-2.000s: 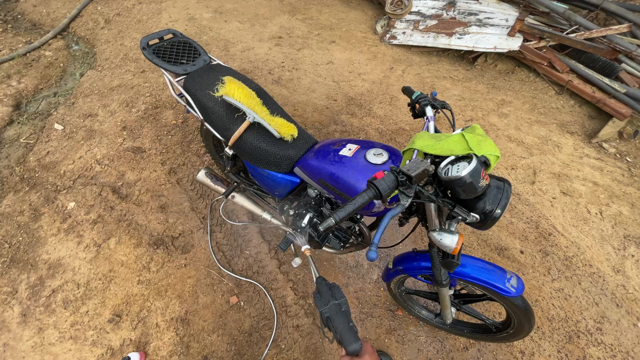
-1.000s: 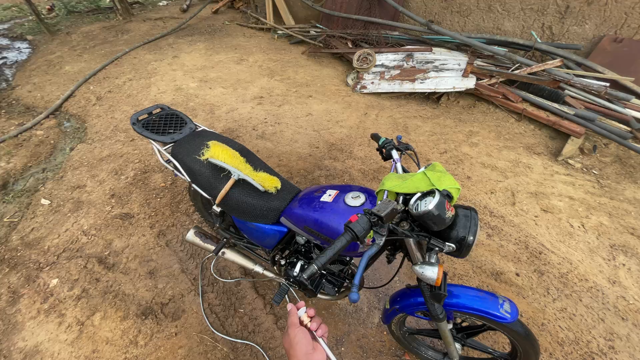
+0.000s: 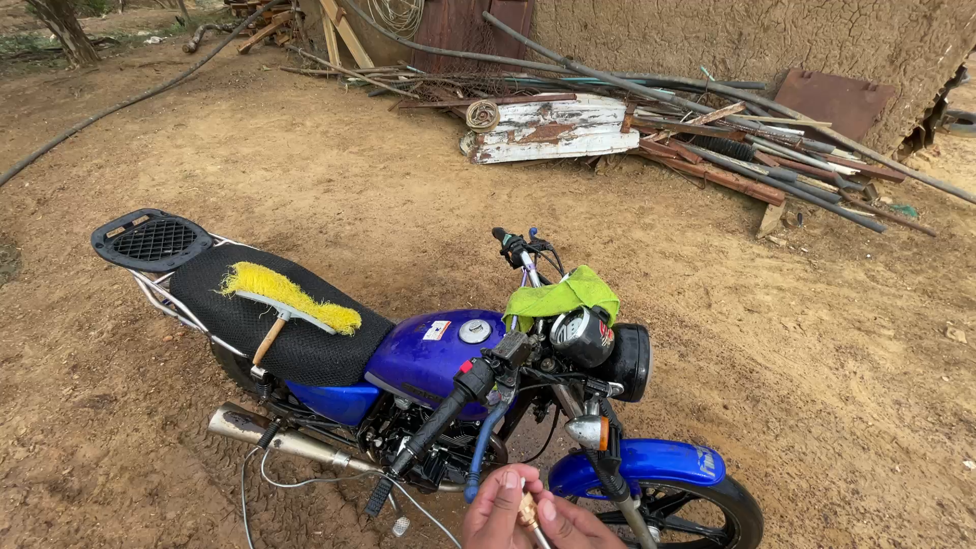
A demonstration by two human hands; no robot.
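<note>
At the bottom centre, my left hand and my right hand meet, their fingers on a brass nozzle fitting at the end of a thin metal wand. Just beyond them stands a blue motorcycle. On its black mesh seat lies a yellow-bristled brush with a wooden handle. A lime-green cloth is draped over the handlebar by the gauges. The lower parts of both hands are cut off by the frame edge.
A thin pale hose runs on the dirt below the exhaust. Farther back, boards, pipes and a peeling white plank are piled by a mud wall. A long black hose crosses the ground at upper left.
One hand was on the wand a second ago; now both hands are together at its brass fitting. The dark spray gun seen two seconds ago is out of view. The view has tilted up.
</note>
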